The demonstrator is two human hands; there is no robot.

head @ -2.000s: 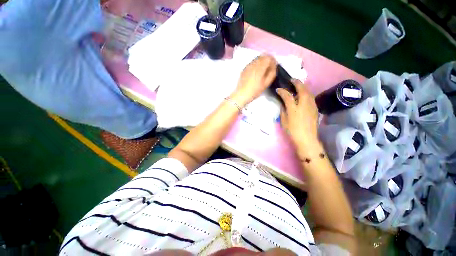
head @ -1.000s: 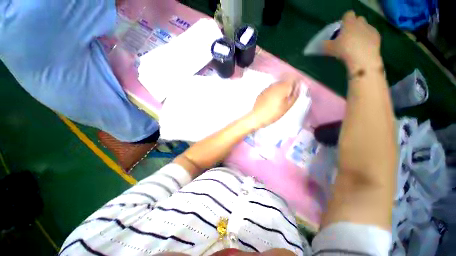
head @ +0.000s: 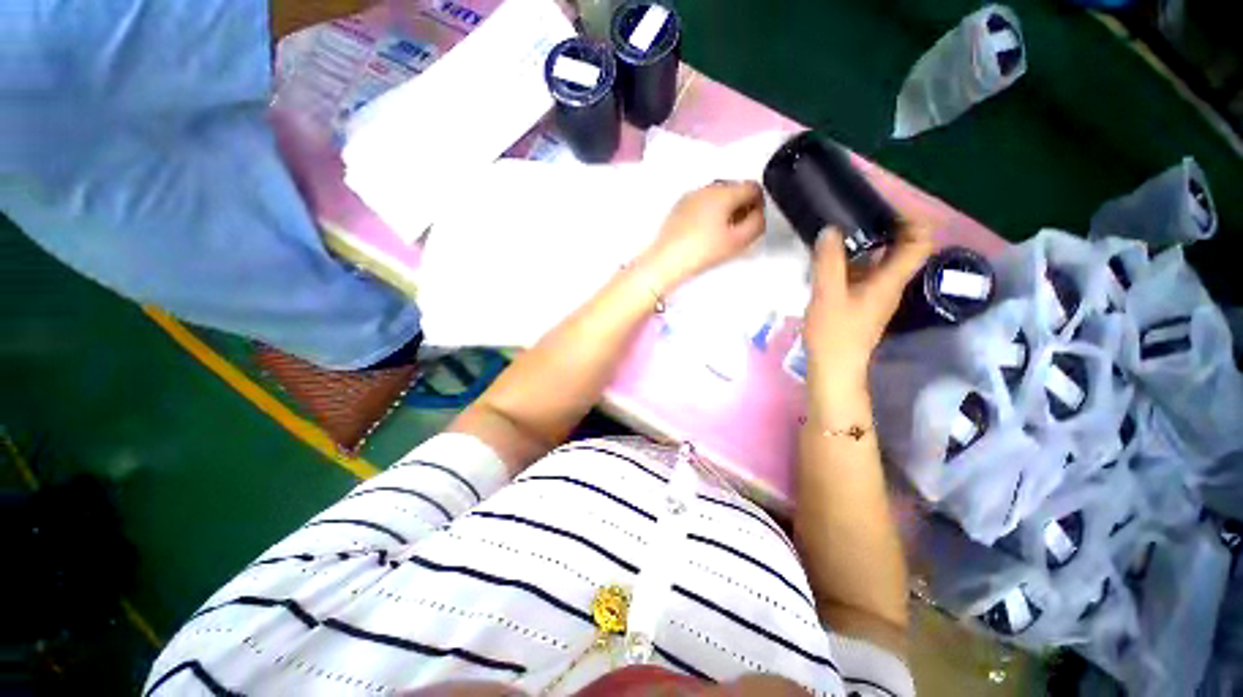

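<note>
My right hand (head: 866,279) grips the labelled end of a glossy black bottle (head: 826,191), which lies tilted over the white bags. My left hand (head: 716,225) is on the stack of white bags (head: 545,252), left of the bottle; its fingers are curled at the bag edge, and whether they pinch a bag cannot be told. Another black bottle (head: 950,283) with a white label lies just right of my right hand. Two black bottles (head: 584,102) stand at the table's far edge.
Many bagged bottles (head: 1063,381) cluster at the right. A single bagged bottle (head: 964,68) lies on the dark green surface (head: 804,55). A second bag stack (head: 450,116) is on the pink table (head: 723,433) beside a person in light blue (head: 205,177).
My right hand has come back from over the green surface, where it held a bagged bottle, and now holds an unbagged black bottle. My left hand stays at the bag stack.
</note>
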